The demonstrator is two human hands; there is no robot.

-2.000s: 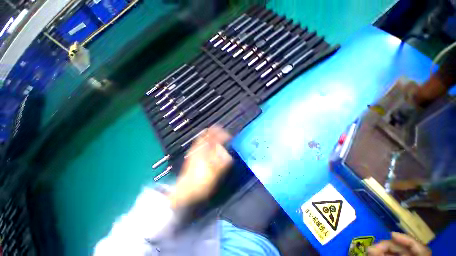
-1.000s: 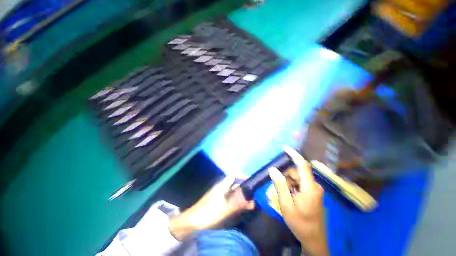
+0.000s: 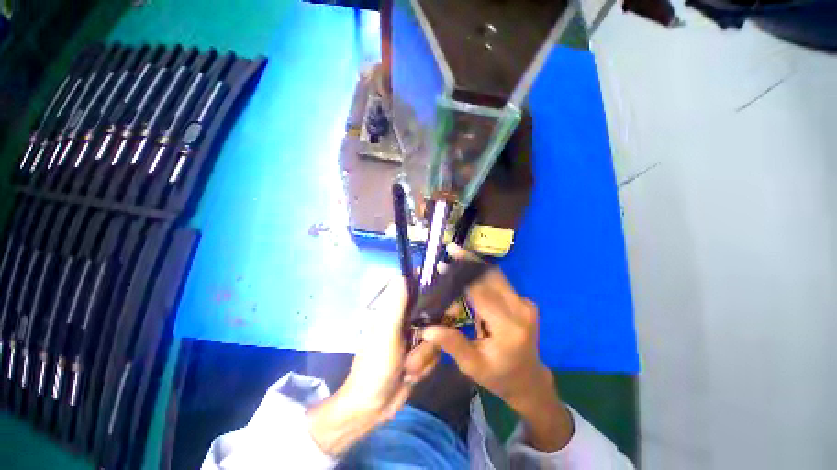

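A rod assembly (image 3: pixel 433 240) with a silver shaft and splayed dark arms points up from my hands to the press base, its far end at the lower end of the clear green-edged guard (image 3: pixel 477 115). My left hand (image 3: pixel 378 363) is closed around its near end. My right hand (image 3: pixel 500 340) grips a dark part of it, a black handle or sleeve (image 3: pixel 451 289), from the right. The fingers partly hide the near end. The exact far-end contact cannot be told.
The brown press base (image 3: pixel 374 197) sits on the blue table (image 3: pixel 583 239), with a pale yellow strip (image 3: pixel 493 240) on its front edge. Black slotted trays (image 3: pixel 96 211) of silver-tipped rods lie at the left. Grey floor (image 3: pixel 734 248) shows at the right.
The view has swung right to the press. Both hands, together on a dark part a second ago, now hold the rod assembly in front of the guard, and its splayed arms and silver shaft show.
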